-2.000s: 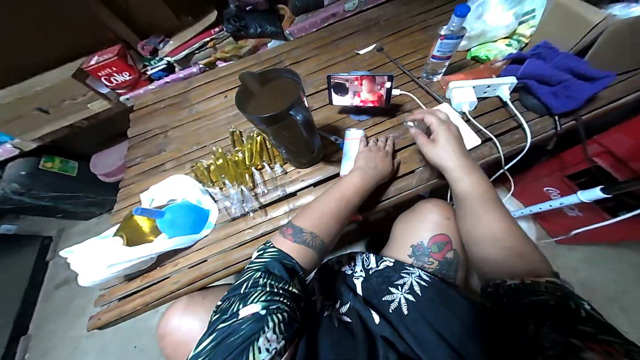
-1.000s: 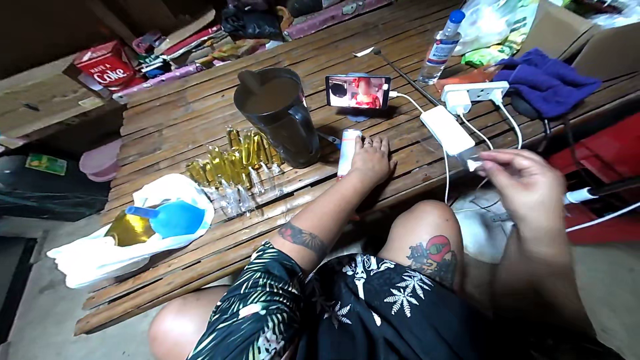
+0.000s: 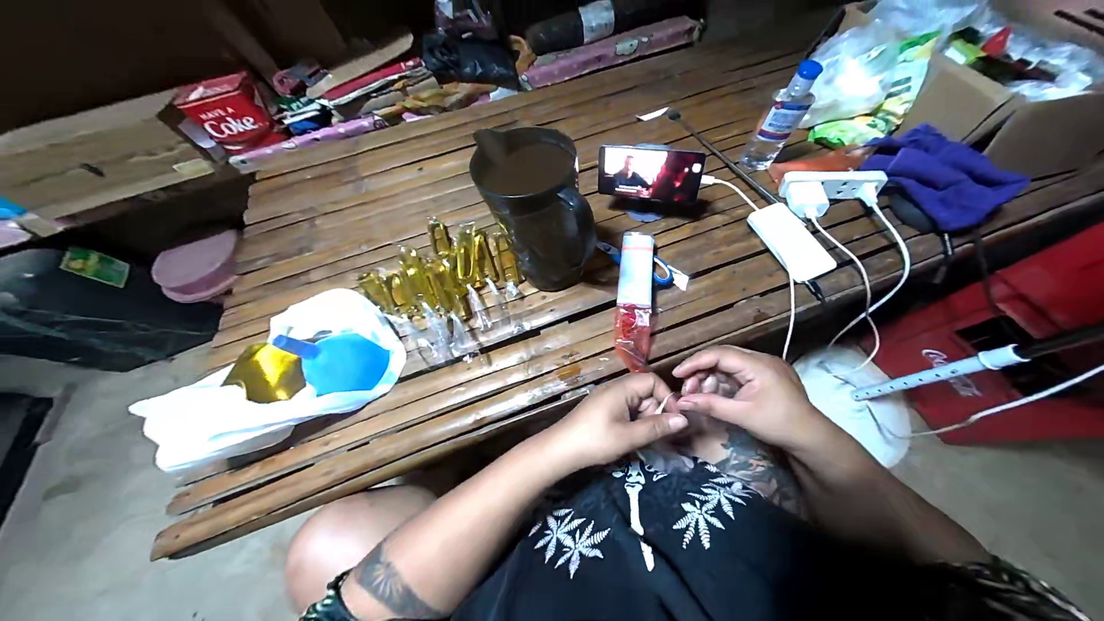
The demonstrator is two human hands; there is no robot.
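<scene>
My left hand and my right hand meet above my lap at the table's near edge. A small, thin clear piece, perhaps plastic, is pinched between their fingertips; its exact shape is unclear. Just beyond them lies a narrow packet with a red clear-plastic end. Blue-handled scissors are partly under it. To the left stands a dark plastic pitcher of brown liquid. Beside it lie several small clear bags of yellow liquid. A white plastic bag holds a blue scoop and more yellow liquid.
A phone stands upright behind the packet, its cable running to a white power bank. Farther right are a power strip, a clear bottle, a purple cloth and a cardboard box. A white pole crosses at right.
My left hand has come off the packet toward my lap. My right hand has moved left from beside the power bank to meet it. More of the packet now shows.
</scene>
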